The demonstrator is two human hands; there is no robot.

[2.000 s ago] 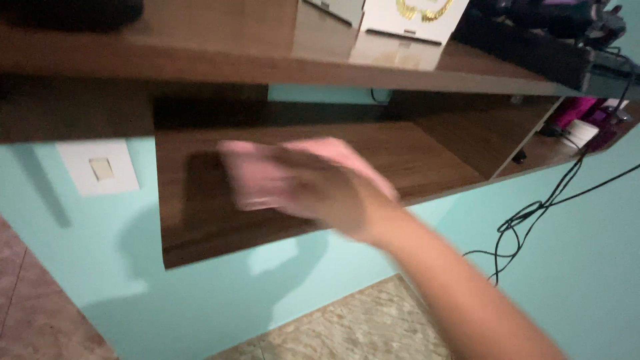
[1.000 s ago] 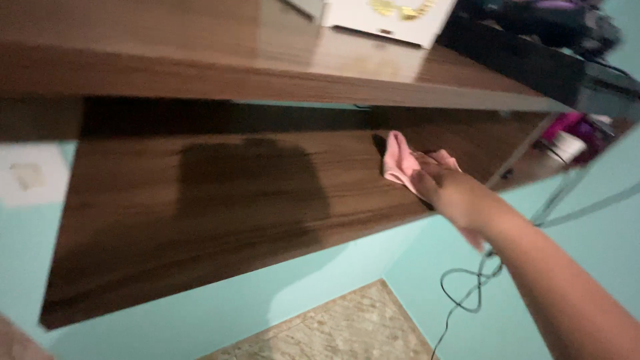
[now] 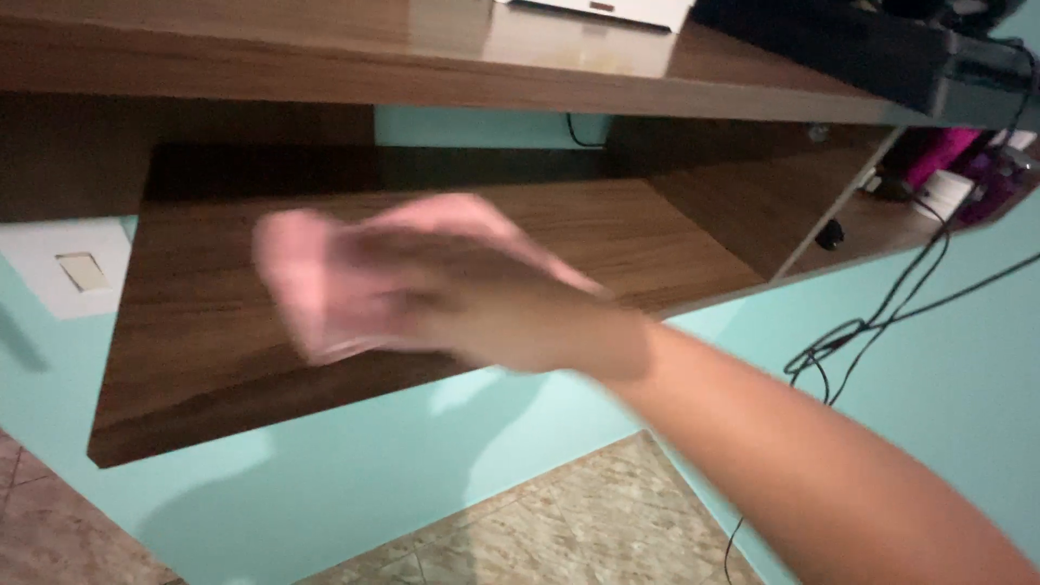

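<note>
A pink cloth [image 3: 296, 276], blurred by motion, is in my right hand [image 3: 520, 313], which reaches in from the lower right. Hand and cloth are over the left and middle part of a dark brown wooden lower shelf [image 3: 203, 325]; whether the cloth touches the board cannot be told. Above runs the thick edge of a wooden upper shelf [image 3: 325, 69]. My left hand is out of view.
A wall switch [image 3: 81, 272] sits left of the shelf. An upright divider [image 3: 731, 195] stands at the right, with a white jar [image 3: 942, 193] beyond it. Black cables [image 3: 861, 325] hang at the right. A white box [image 3: 617, 10] stands on the upper shelf.
My right hand and the pink cloth have moved left along the lower shelf from near the divider, where they were one second ago. The view has shifted too.
</note>
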